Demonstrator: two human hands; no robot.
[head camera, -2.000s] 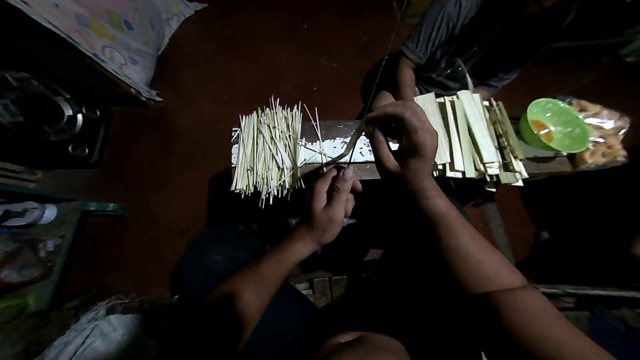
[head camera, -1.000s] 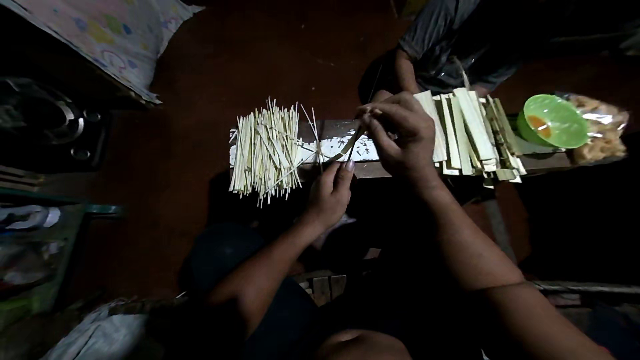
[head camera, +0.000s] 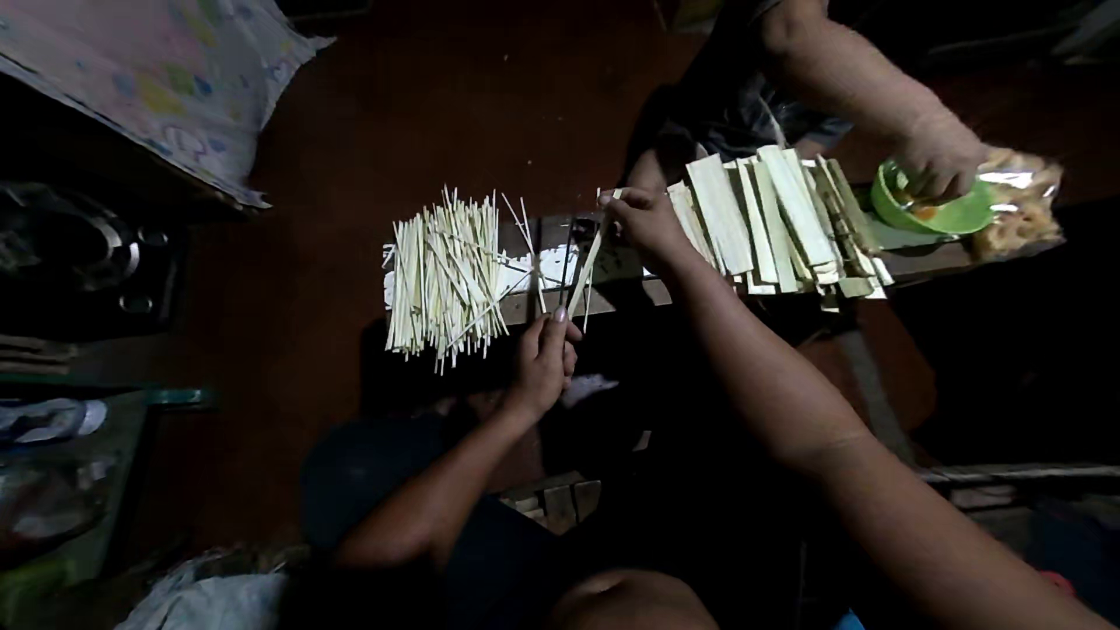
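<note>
My left hand is at the near edge of a narrow bench, closed on the lower end of a pale plant strip. A thin dark blade or rod, hard to make out, rises from the same hand. My right hand pinches the strip's upper end, with a thin sliver beside it. Left of my hands lies a pile of thin pale sticks, a few loose ones at its right side. Wider flat strips lie side by side to the right of my right hand.
Across the bench, another person's hand reaches into a green bowl. Beside it lies a clear bag of ring-shaped snacks. A stove and a patterned cloth are on the left. A shelf stands at lower left.
The other person's arm has come over the bench to the bowl. My hands have moved apart, and the strip between them now stands nearly straight.
</note>
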